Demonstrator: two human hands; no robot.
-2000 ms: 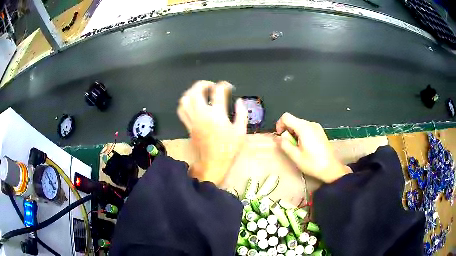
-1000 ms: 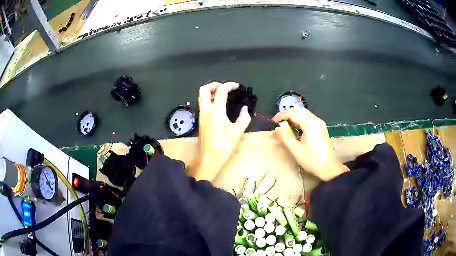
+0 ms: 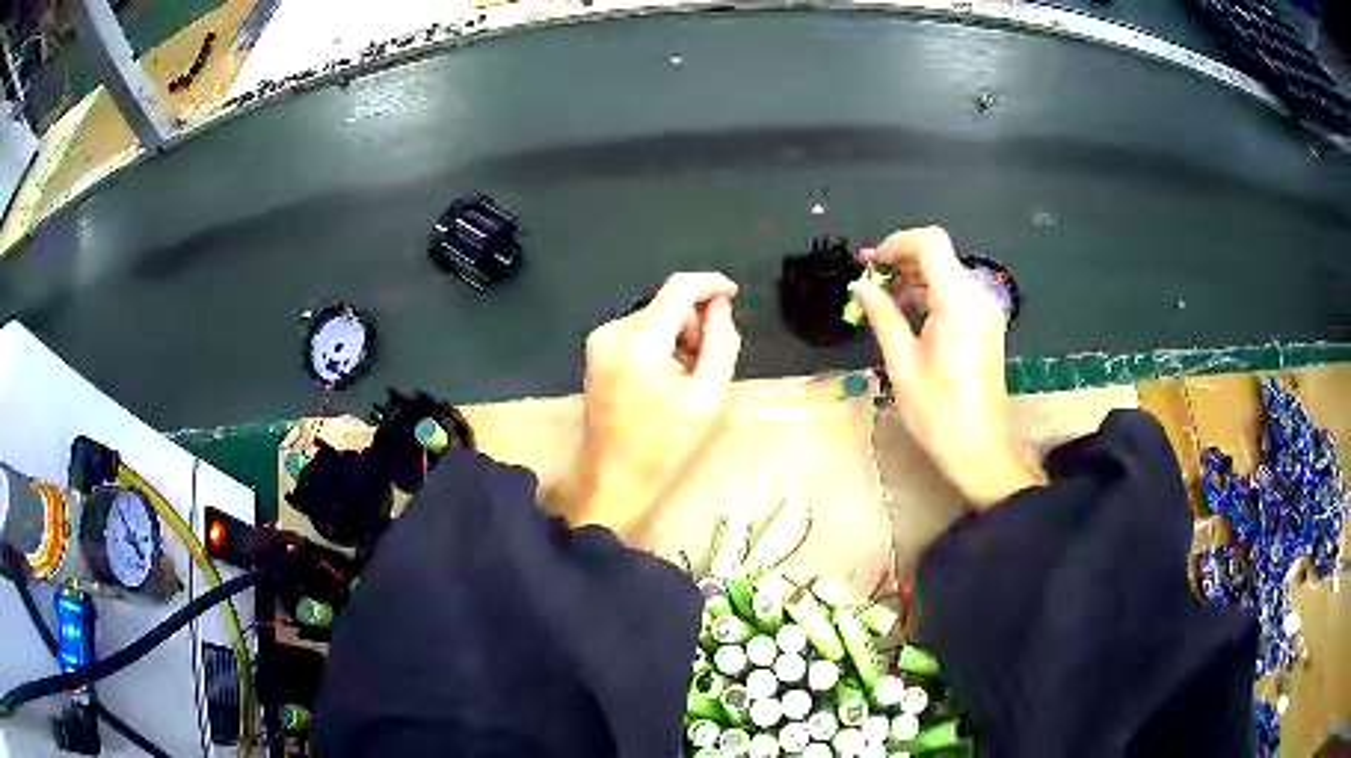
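Note:
My right hand [image 3: 936, 356] pinches a small green battery cell [image 3: 864, 301] between thumb and fingers, at the right side of a black housing [image 3: 818, 292] on the belt. Whether the cell touches the housing is unclear. My left hand [image 3: 667, 378] is left of the housing, apart from it, with thumb and index fingertips close together. Nothing shows in it. Many green cells with pale ends [image 3: 793, 666] lie piled between my sleeves. A round faceplate [image 3: 990, 289] is partly hidden behind my right hand. A dark rim shows behind my left hand.
On the belt [image 3: 637, 163] are another black housing [image 3: 477, 242] and a round faceplate [image 3: 339, 344]. Black housings with green cells [image 3: 353, 489] sit by my left sleeve. A white unit with a pressure gauge [image 3: 131, 536] stands far left. Blue components [image 3: 1277, 511] are heaped at right.
The belt parts have shifted right. My left hand has let go of the black housing and is now apart from it. My right hand has moved up to the housing with the cell.

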